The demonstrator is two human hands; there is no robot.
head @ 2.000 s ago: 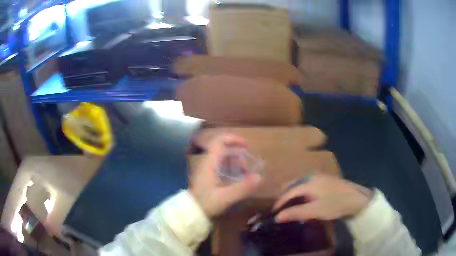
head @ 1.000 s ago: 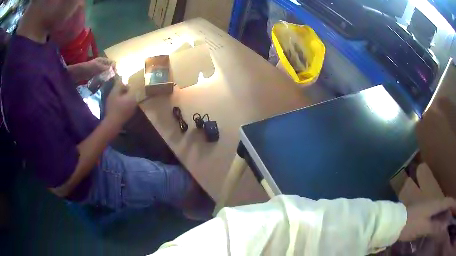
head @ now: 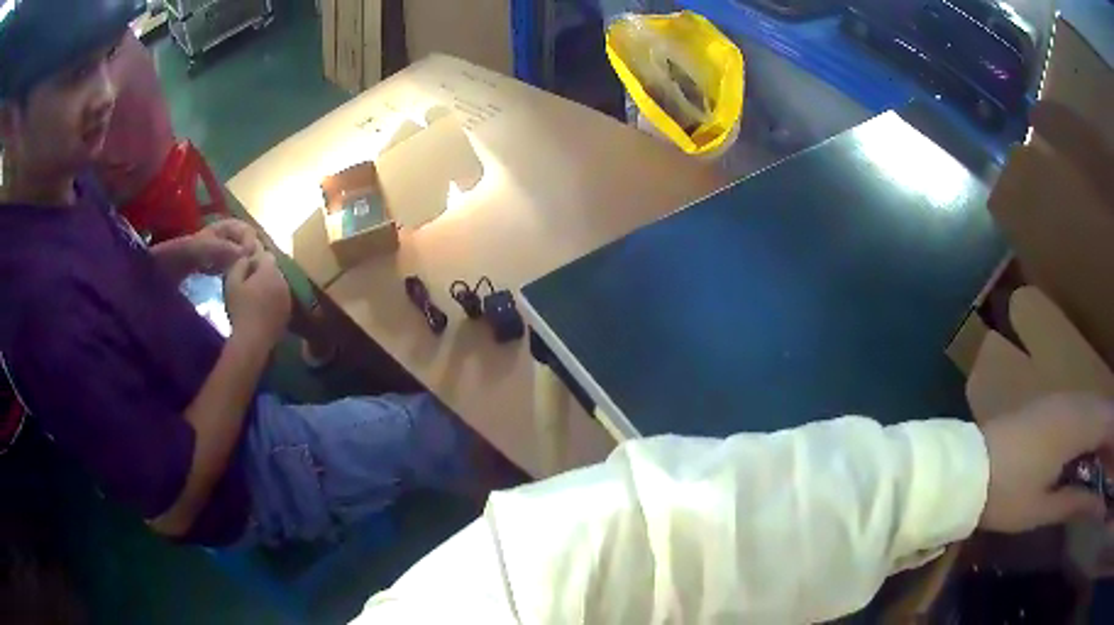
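Observation:
My left hand (head: 1048,462) is at the right edge, partly cut off, its fingers closed around a small dark thing (head: 1082,474) whose kind I cannot tell. The white sleeve crosses the bottom. The hand is over an open brown mailer box (head: 1057,244), cut off by the right edge, with its lid raised and flaps folded out. What lies inside the box is dark and unclear. My right hand is out of the picture.
Dark table (head: 757,293). At left a person in a purple shirt (head: 116,354) sits by a cardboard-covered table (head: 574,159) holding an open small box (head: 362,217), a cable (head: 425,304) and a power adapter (head: 502,314). A yellow-rimmed bag (head: 680,86) stands behind.
The view has swung left from the box to the seated person, then shifted slightly. The clear plastic between that person's hands a second ago no longer shows. My right hand has left the picture.

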